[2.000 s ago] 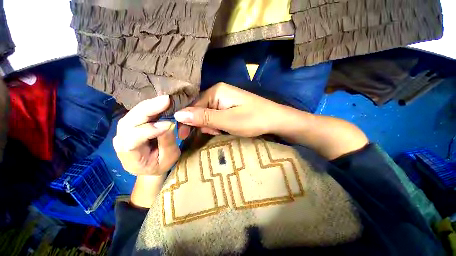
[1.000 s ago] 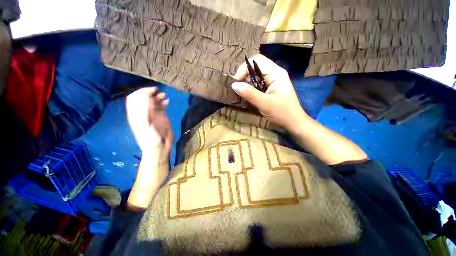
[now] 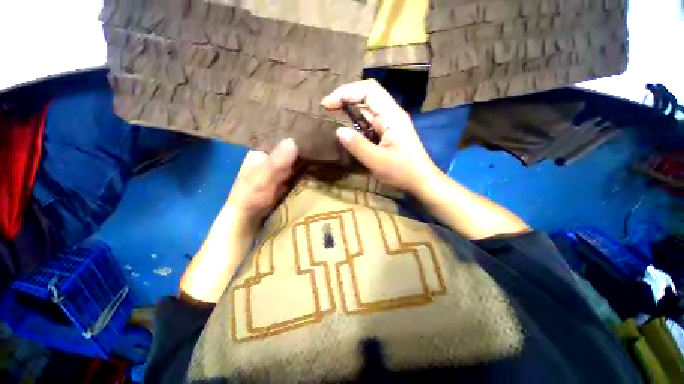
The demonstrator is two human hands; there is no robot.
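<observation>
A brown ruffled garment (image 3: 225, 82) hangs over the front edge of the white table, with gold-yellow lining (image 3: 397, 24) between its two ruffled parts. My left hand (image 3: 264, 180) is at its lower edge, fingers closed on the cloth; the fingertips are blurred. My right hand (image 3: 386, 135) is at the lower right corner of the left ruffled part. It holds small dark thread snips (image 3: 360, 122) in the palm, with thumb and forefinger apart beside the cloth. A fine thread at the fingertips cannot be made out.
The white table (image 3: 45, 45) lies behind the garment. A blue crate (image 3: 71, 292) stands on the blue floor (image 3: 169, 202) at lower left. Red cloth (image 3: 22, 172) hangs at far left. Brown cloth (image 3: 525, 131) is under the table at right.
My left hand let go of the garment, moved away, and is now back at its lower edge. The snips came into view in my right hand. The ruffled panel now hangs flatter.
</observation>
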